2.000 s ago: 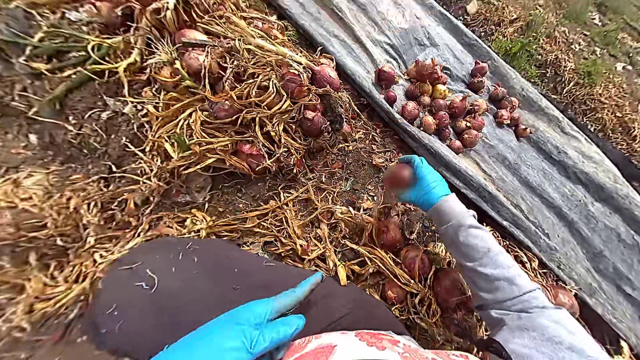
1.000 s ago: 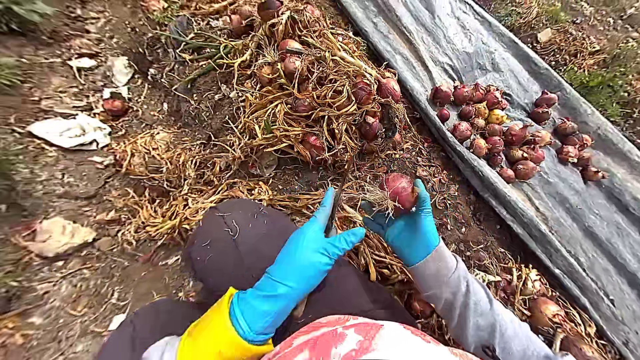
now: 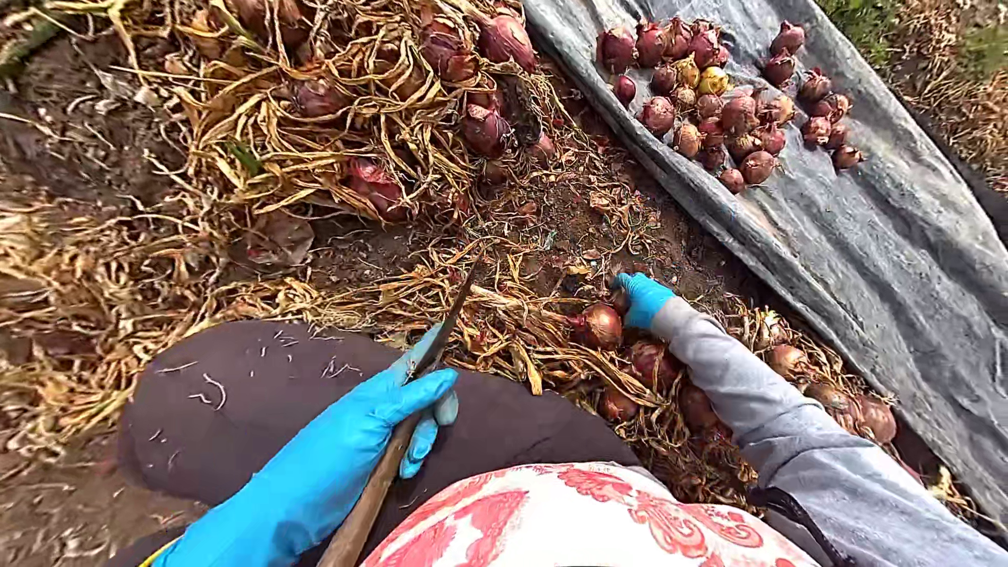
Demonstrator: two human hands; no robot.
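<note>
My left hand [image 3: 413, 402], in a blue glove, is closed around a knife with a wooden handle [image 3: 370, 504]; its dark, narrow blade [image 3: 457, 311] points up and away from me. To the right, my right hand [image 3: 642, 299], also in a blue glove, reaches down to the row of red onions beside my knee. Its fingers are bent over something brownish, mostly hidden, and whether they grip it cannot be told. A red onion [image 3: 598, 326] lies just left of those fingers, with dry leaves attached. Below it are another onion [image 3: 654, 362] and a smaller one [image 3: 617, 404].
A heap of onions with dry yellow tops [image 3: 331, 142] lies ahead on the soil. At the right stretches a grey plastic sheet [image 3: 882, 244], bearing a group of trimmed onions [image 3: 740, 114]. More onions [image 3: 874, 417] lie along the sheet's near edge. My dark-clad knee [image 3: 268, 402] is at lower left.
One second ago my right hand held up a red onion near the knife; now that hand is down at the row of onions, farther from my left hand. The view has shifted.
</note>
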